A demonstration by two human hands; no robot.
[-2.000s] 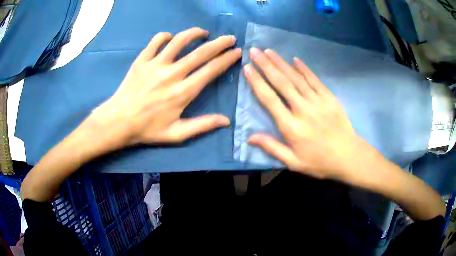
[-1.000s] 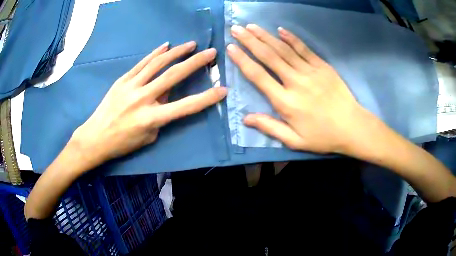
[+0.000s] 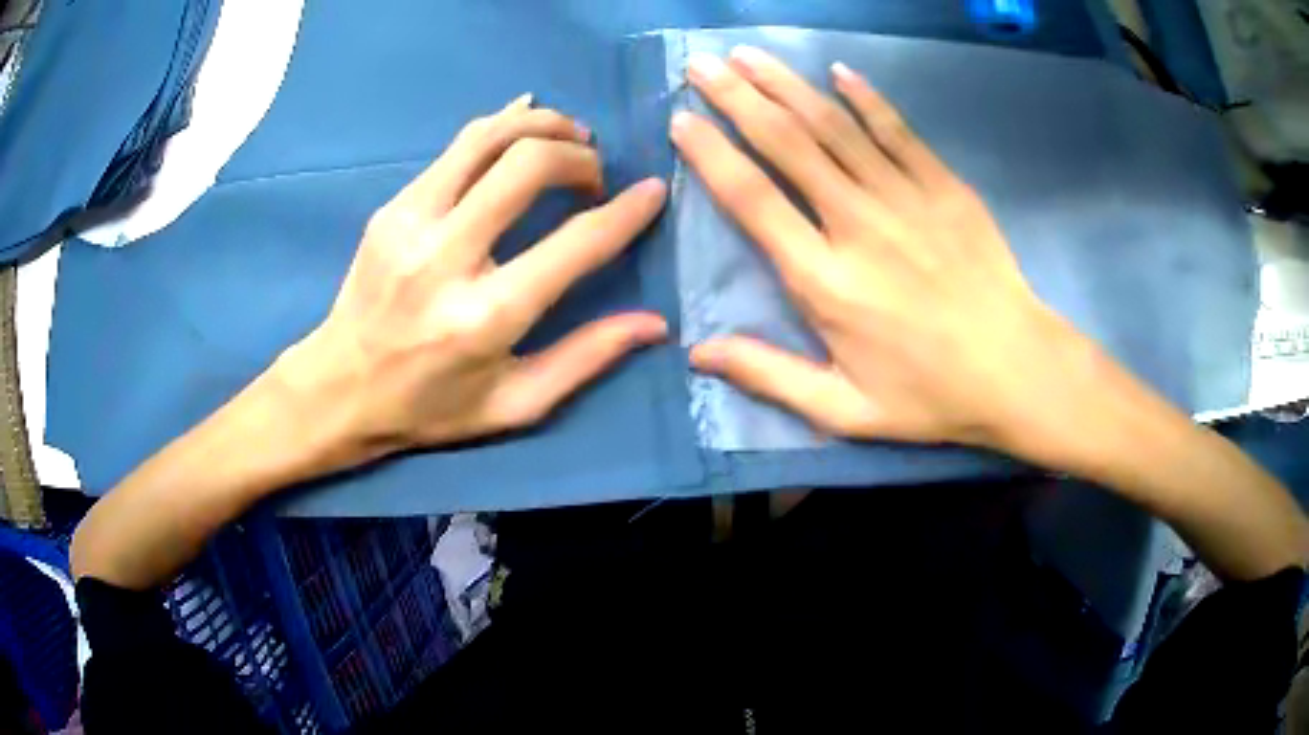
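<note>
The blue garment panel (image 3: 172, 330) lies flat under both hands. The paler pocket bag piece (image 3: 1120, 230) lies on its right part, its fuzzy whitish edge running upright mid-panel. The narrow welt strip (image 3: 653, 388) lies just left of that edge. My left hand (image 3: 460, 302) rests on the panel, fingers apart and bent, thumb and index fingertips at the welt strip. My right hand (image 3: 890, 273) lies on the pocket bag piece, fingers spread, fingertips near its left edge. Neither hand is seen gripping cloth. The needle area is out of view.
Stacked cut panels (image 3: 86, 115) lie at the upper left on the white table (image 3: 259, 129). A bright-blue part (image 3: 1002, 15) shows at the top edge. Blue plastic baskets (image 3: 338, 618) stand below the table at the left. The wearer's black-clothed lap is below the front edge.
The gap with white showing by the welt one second ago is now closed. My left hand has moved slightly right, its fingers more bent. The cloth's upright edge sits slightly further right and lower.
</note>
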